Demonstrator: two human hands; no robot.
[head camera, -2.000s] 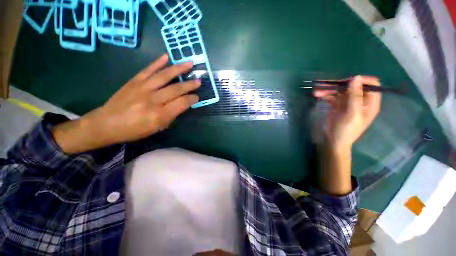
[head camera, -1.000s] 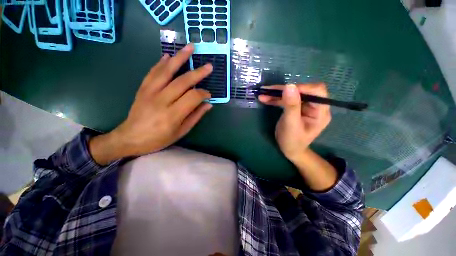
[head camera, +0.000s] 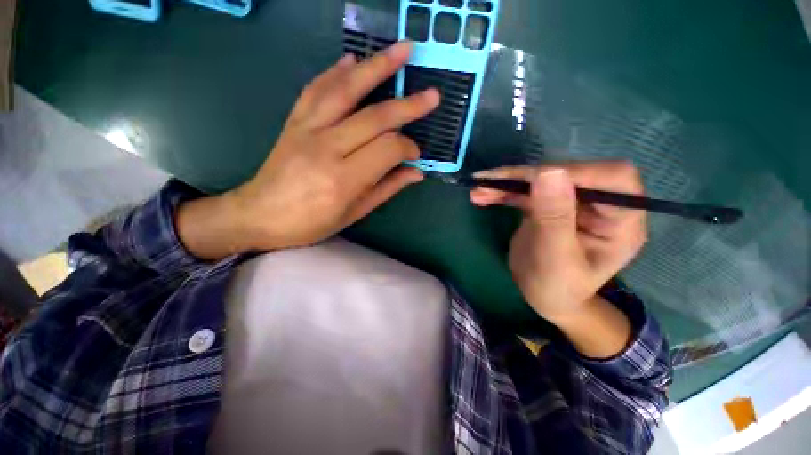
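A light-blue housing lies on the green tabletop, its key-hole end cut off by the top edge. A clear backing sheet with dark strips shows through its window and on both sides. My left hand lies at the housing's left, fingertips on its frame and over the window. My right hand holds black tweezers like a pen. The tip is at the housing's lower end, close to my left little finger. Whether it grips a strip cannot be told.
Clear ruled liners lie loose at the right. Parts of other light-blue housings show at the top left edge. A white item with an orange patch is at the lower right. A pale surface lies beyond the table edge at left.
The view has shifted. My right hand has brought the tweezers in from the right, over the sheet, to the housing's lower end. My left hand has stayed at the housing.
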